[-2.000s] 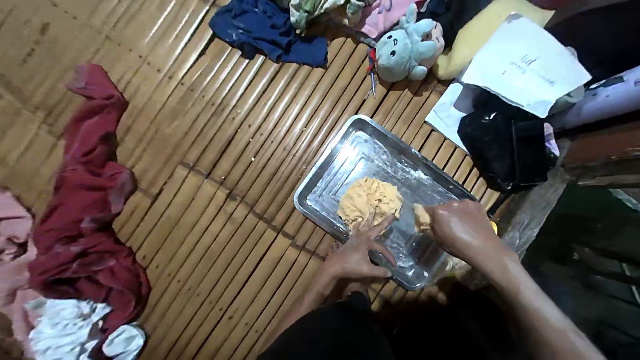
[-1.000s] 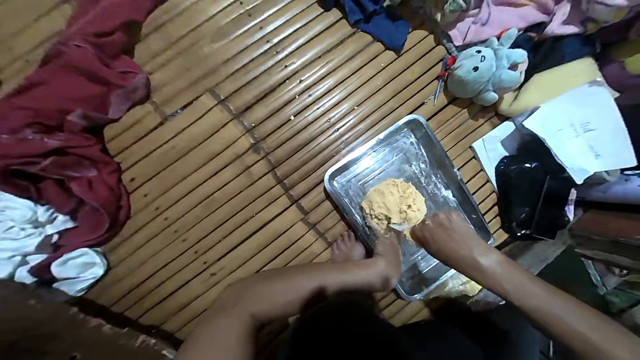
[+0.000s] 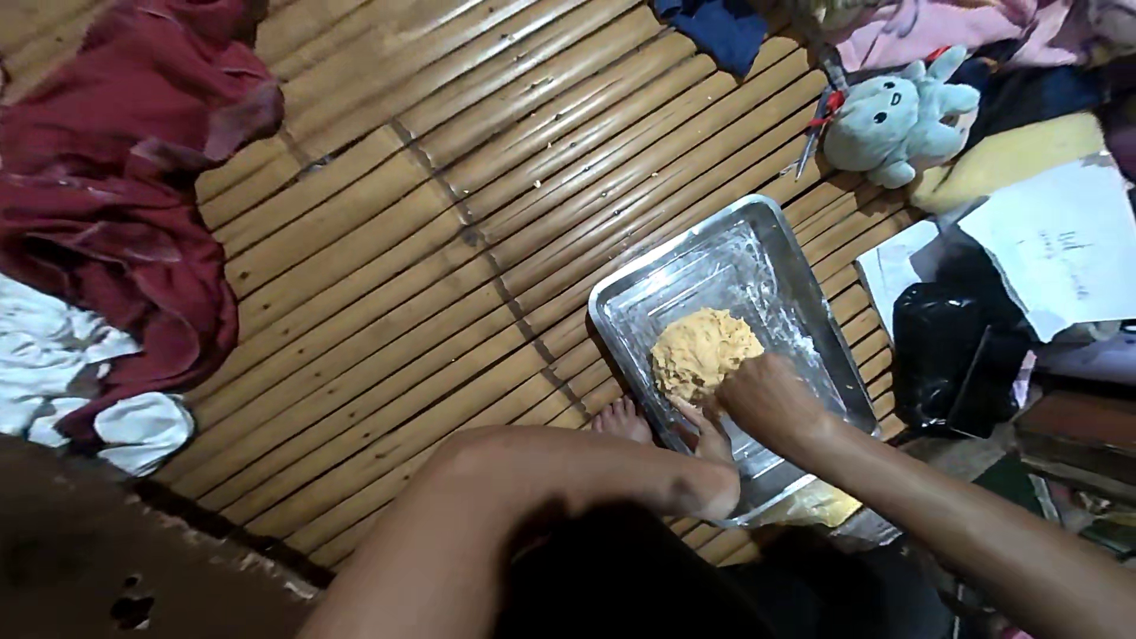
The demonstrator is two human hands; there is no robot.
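A rough lump of tan dough [image 3: 701, 351] lies in a rectangular metal tray [image 3: 812, 280], whose inside is smeared with white flour or dough residue. My right hand [image 3: 774, 399] is curled against the dough's lower right side; its fingertips are hidden, so whether it grips any is unclear. Just below the dough, my left hand [image 3: 708, 437] is bent upward at the wrist, its visible fingers somewhat apart at the dough's lower edge. Part of that hand is hidden.
A bare foot [image 3: 623, 421] rests at the tray's left side on the bamboo-slat floor [image 3: 382, 293]. Dark red cloth [image 3: 133, 177] lies left. Scissors [image 3: 809, 142], a plush toy [image 3: 892, 120], papers bearing writing [image 3: 1056, 240] and a black plastic bag [image 3: 932, 355] lie at the right.
Two seconds ago my right hand was at the tray's right side, apart from the dough; now it is against the dough. My left hand has moved from on the dough to its lower edge. The view has shifted.
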